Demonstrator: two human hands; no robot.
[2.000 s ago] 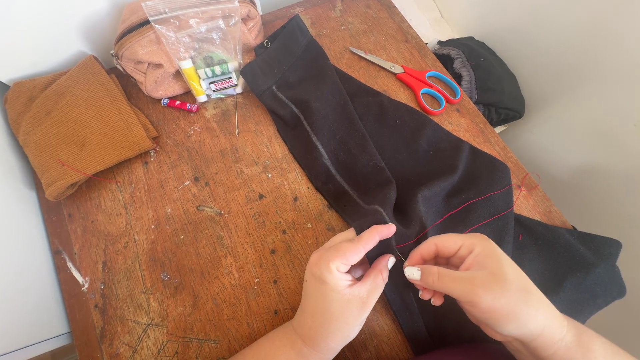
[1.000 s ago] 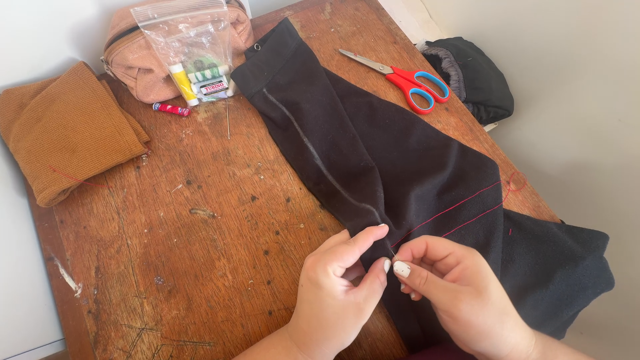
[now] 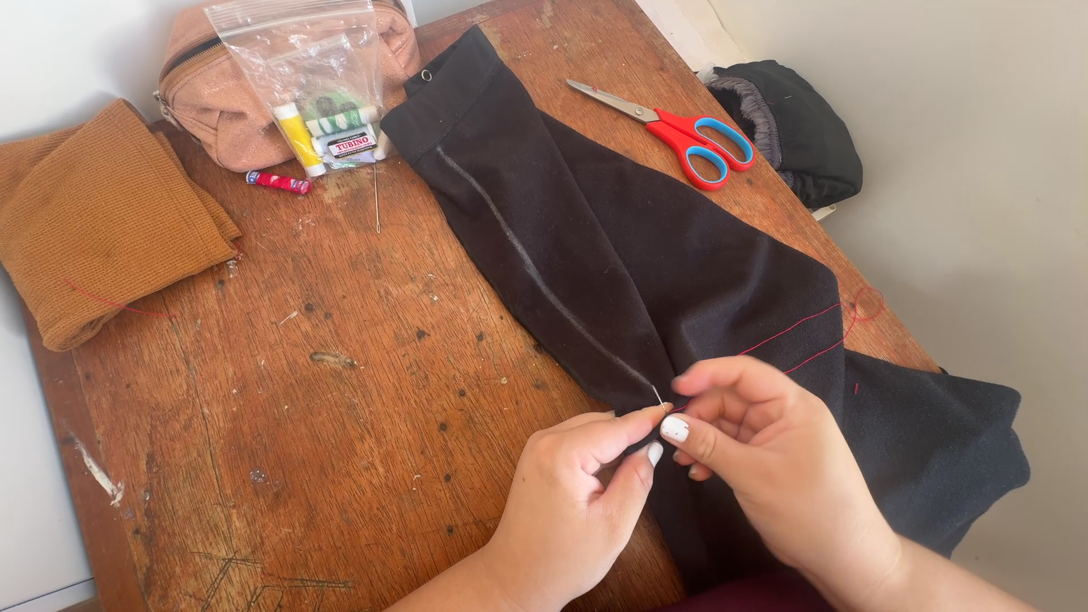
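Observation:
A dark fabric garment (image 3: 595, 229) lies across the wooden table, with a pale line running down one part of it. My left hand (image 3: 578, 493) pinches the cloth between thumb and index finger. A thin needle (image 3: 658, 394) sticks up at that fingertip, its lower part hidden. Close beside it is my right hand (image 3: 756, 442), thumb near the left fingertips and fingers curled; whether it holds the needle cannot be told. Red thread (image 3: 790, 328) runs from near the right hand over the cloth in two strands and loops by the table's right edge.
Red-handled scissors (image 3: 688, 140) lie at the upper right, near a black cloth item (image 3: 790, 127). A clear zip bag (image 3: 297, 76) of thread spools leans on a pink pouch (image 3: 200, 110). A red spool (image 3: 279, 182), another needle (image 3: 376, 200) and folded brown fabric (image 3: 102, 229) are at the left.
The needle now shows pointing up above my left fingertip. My right fingers have lifted and spread somewhat from their earlier pinch, while my left hand keeps its hold on the cloth.

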